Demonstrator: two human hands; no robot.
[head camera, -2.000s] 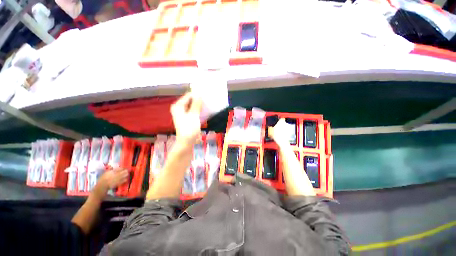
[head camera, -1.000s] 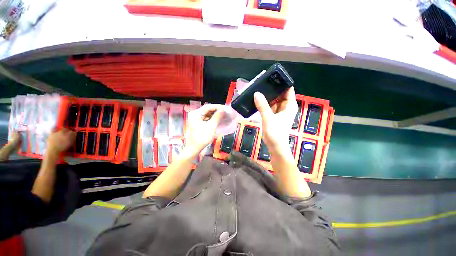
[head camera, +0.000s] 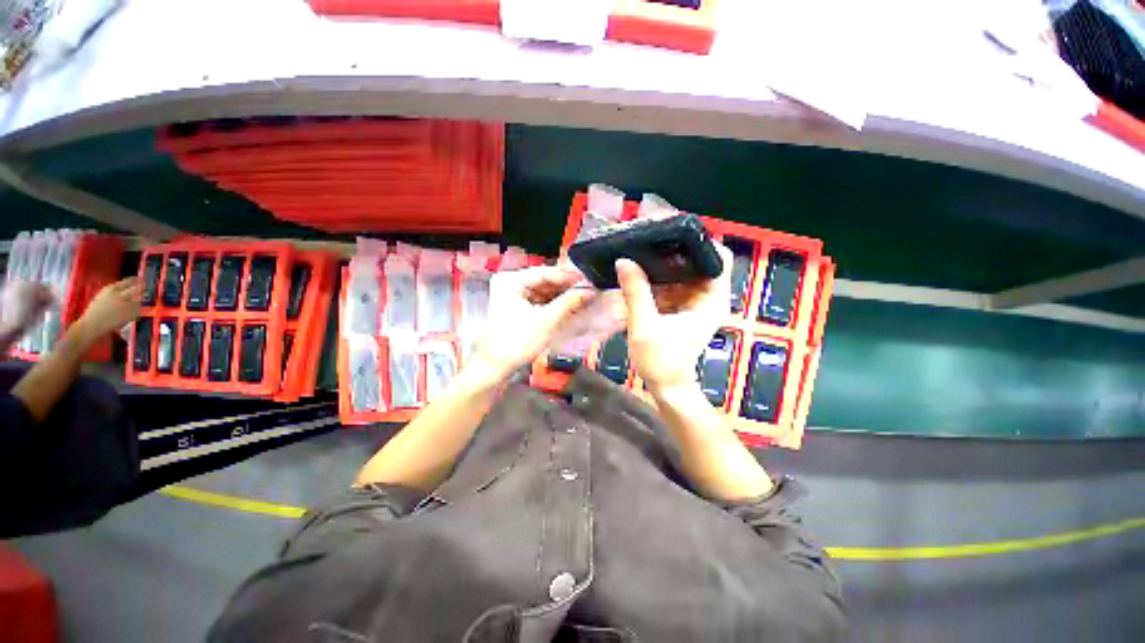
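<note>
My right hand (head camera: 666, 320) holds a black mobile phone (head camera: 643, 251) tilted above the phone tray, its back turned up. My left hand (head camera: 525, 314) is beside it, fingers closed on a translucent poly bag (head camera: 588, 324) at the phone's lower left end. Whether the phone's end is inside the bag cannot be told. The orange-red phone tray (head camera: 804, 339) in front of me holds bare black phones, with two bag ends sticking up at its back left; my hands hide its middle. To its left, another tray (head camera: 377, 415) holds bagged phones in its slots.
A white-topped bench (head camera: 414, 44) runs across the front, with a stack of red trays (head camera: 339, 176) below it. At left another person's hand (head camera: 113, 308) is at a tray of black phones (head camera: 201, 314). Black parts lie in a red tray at the upper right (head camera: 1092, 57).
Since two seconds ago, my right hand has lifted the phone from the tray and my left hand has brought the bag beside it. In the last second the phone has dropped lower and turned flatter.
</note>
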